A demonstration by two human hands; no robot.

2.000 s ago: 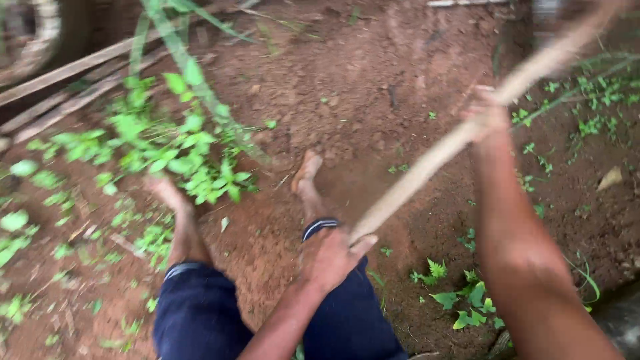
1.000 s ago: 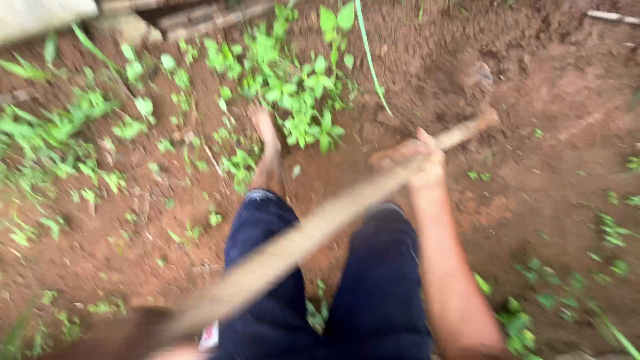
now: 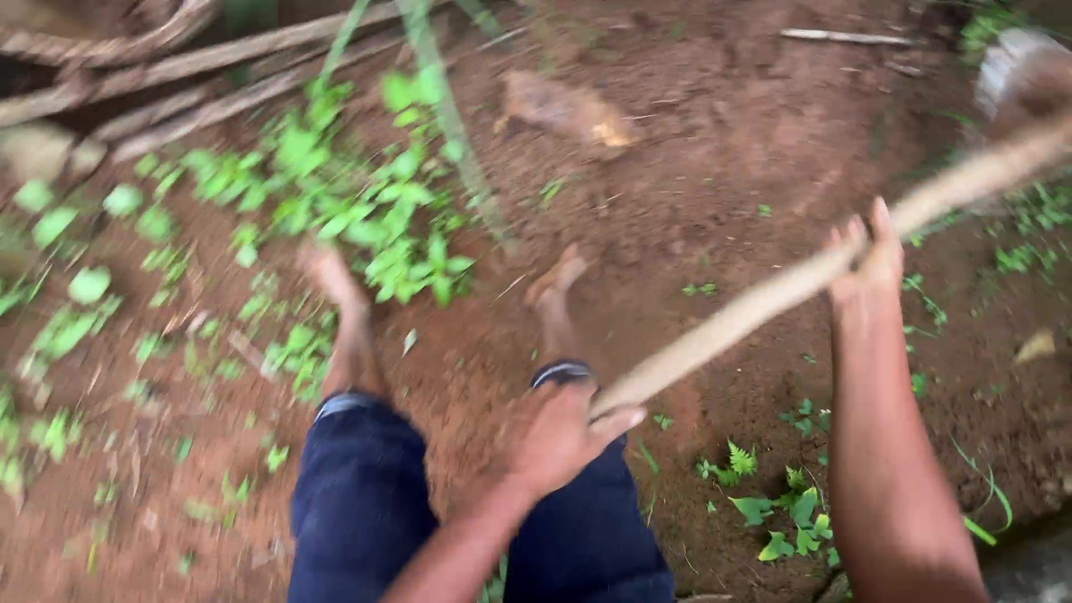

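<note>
A long wooden tool handle (image 3: 733,327) slants from the centre up to the right edge, blurred by motion. My left hand (image 3: 548,431) is closed around its lower end, above my right knee. Farther up the shaft, my right hand (image 3: 868,251) grips it with the palm side partly showing. Near the top right corner, a blurred grey and brown object (image 3: 1017,79) lies close to the shaft; whether it is the tool's head I cannot tell. Reddish soil (image 3: 712,193) spreads below the shaft and around my bare feet.
Green weeds (image 3: 402,193) grow in front of and between my feet. Wooden poles (image 3: 218,105) lie at the upper left. A blurred brown lump (image 3: 565,109) is on the soil ahead. A pale stick (image 3: 846,37) lies beyond, and leafy plants (image 3: 791,511) stand at the lower right.
One second ago the handle's far end was over the soil ahead and my left hand was at the bottom left; now the shaft reaches the right edge. The view has shifted.
</note>
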